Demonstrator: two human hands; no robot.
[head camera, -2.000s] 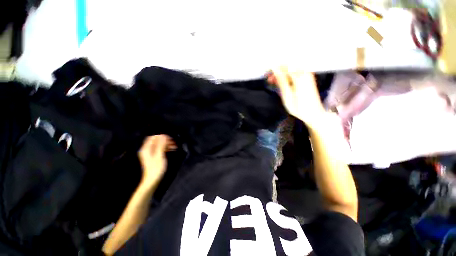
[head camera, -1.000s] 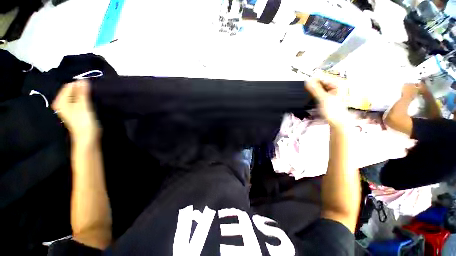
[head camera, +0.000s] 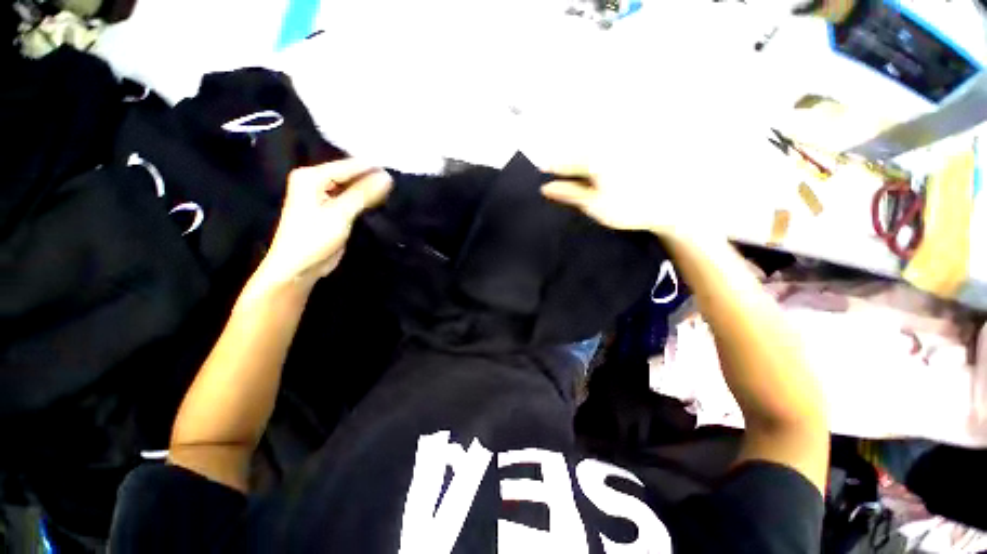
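Note:
A black garment (head camera: 503, 254) lies bunched over my lap and against the table's front edge. My left hand (head camera: 325, 211) pinches its upper edge at the left between thumb and fingers. My right hand (head camera: 606, 200) holds its upper edge at the right; part of the fingers is hidden by the cloth. A folded corner of cloth stands up between the hands. A white drawcord loop (head camera: 665, 281) hangs at the garment's right side, below my right hand.
Black garments with white cord loops (head camera: 252, 121) are piled at left. On the white table (head camera: 433, 76) are thread snips (head camera: 806, 158), tape pieces (head camera: 810, 198), red-handled scissors (head camera: 897, 219) and a dark control panel (head camera: 904, 43). Pink fabric (head camera: 823, 346) lies at right.
One second ago the black band was stretched straight between my widely spread hands. Now the hands are closer together, the cloth is slack and folded, and the other person's arm at right is out of view.

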